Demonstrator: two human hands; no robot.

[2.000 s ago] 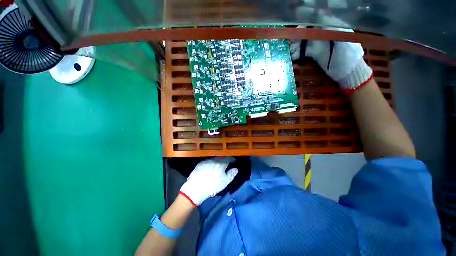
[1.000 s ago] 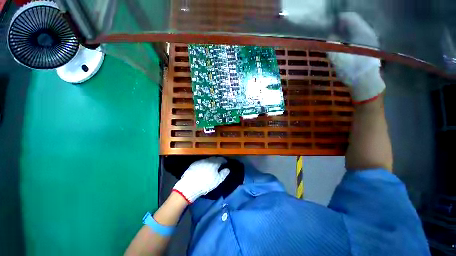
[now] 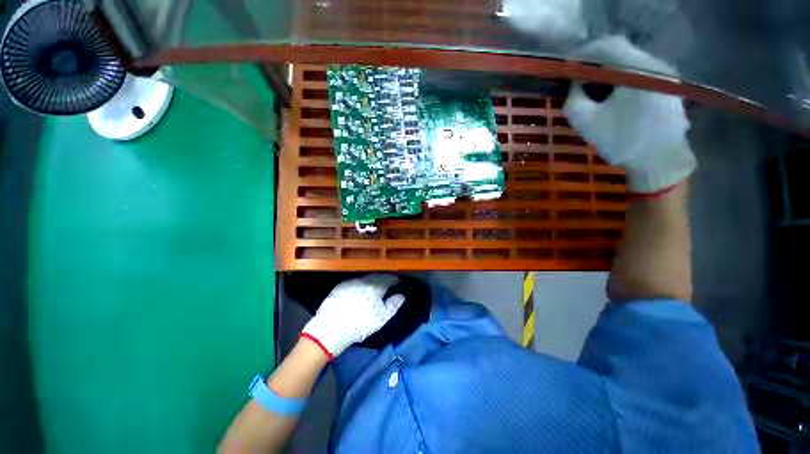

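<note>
A green circuit board (image 3: 377,146) lies slightly tilted on the orange-brown slotted grate (image 3: 453,264). Rows of small parts are on its left, a bright glare on its right, white connectors on its near edge. My right hand (image 3: 632,120), in a white glove with red cuff, is right of the board, partly behind the clear hood. It is closed around a small dark tool (image 3: 597,90), mostly hidden. A dark blurred shape covers the board's far right part. My left hand (image 3: 353,312), gloved, rests on something black below the grate's near edge and holds nothing visible.
The clear hood's reddish-brown lower edge (image 3: 373,57) crosses above the grate's far part. A green mat (image 3: 151,284) lies on the left, with a white-based fan (image 3: 133,111) at its far end. A yellow-black floor stripe (image 3: 528,310) shows below the grate.
Compared with two seconds ago, my right hand is farther right from the board, and the board lies slightly farther left. The dark blur over the board is new. My left hand stays put.
</note>
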